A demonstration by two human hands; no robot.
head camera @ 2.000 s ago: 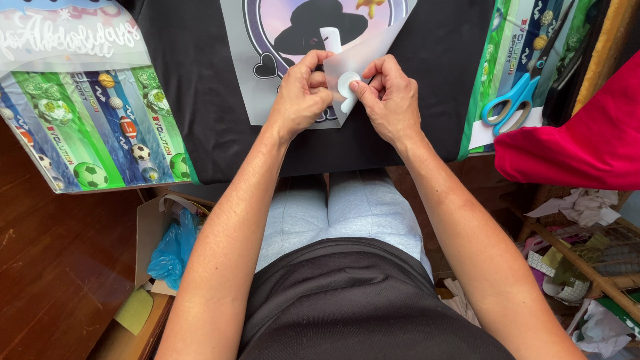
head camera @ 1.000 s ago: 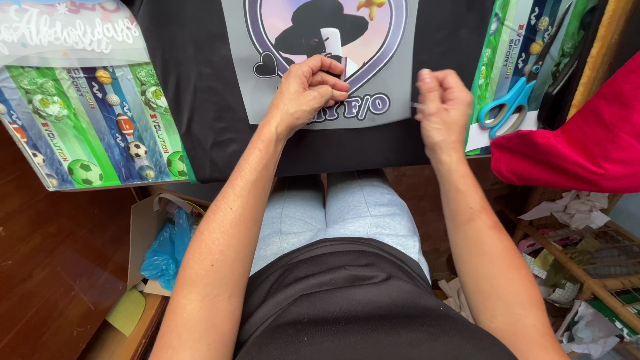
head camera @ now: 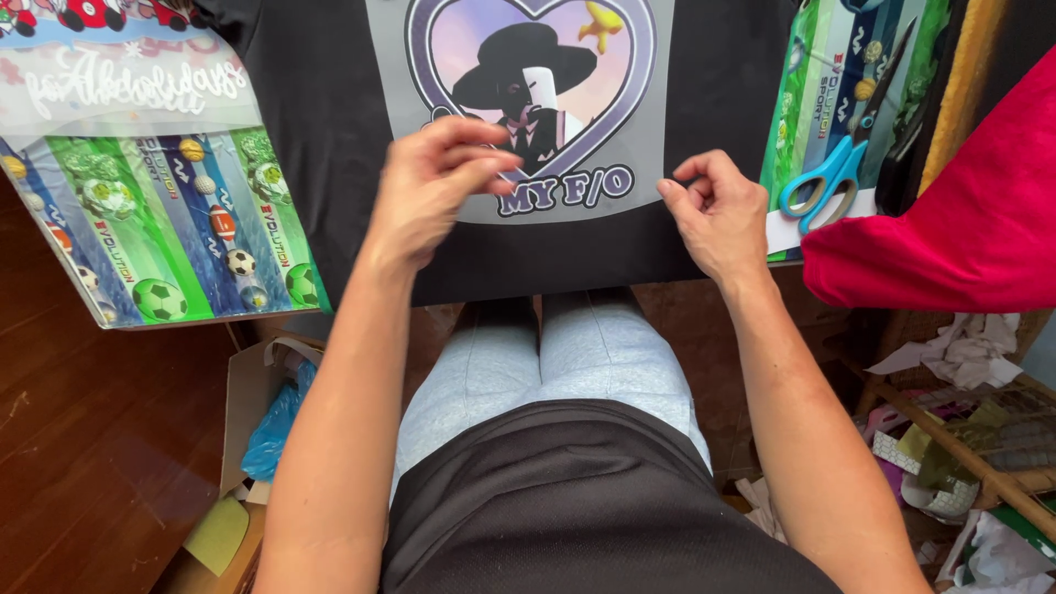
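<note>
A clear transfer film (head camera: 652,157) with a heart-shaped printed design lies flat on black fabric (head camera: 726,74). The print shows a figure in a black hat, a yellow shape and lettering along its bottom. My left hand (head camera: 437,186), slightly blurred, hovers over the film's lower left part with fingers apart and nothing seen between them. At the film's lower right corner is my right hand (head camera: 718,210), its thumb tip at the edge and fingers curled; whether it pinches the film cannot be told.
Blue-handled scissors (head camera: 825,183) lie on the sports-patterned cover at right, beside red fabric (head camera: 949,231). Another printed film (head camera: 165,91) rests on the patterned cover (head camera: 148,239) at left. Below stand a box with a blue plastic bag (head camera: 276,433) and a rack holding paper scraps (head camera: 973,351).
The film's lower part, lifted and folded between both hands two seconds ago, now lies flat. My hands have moved apart.
</note>
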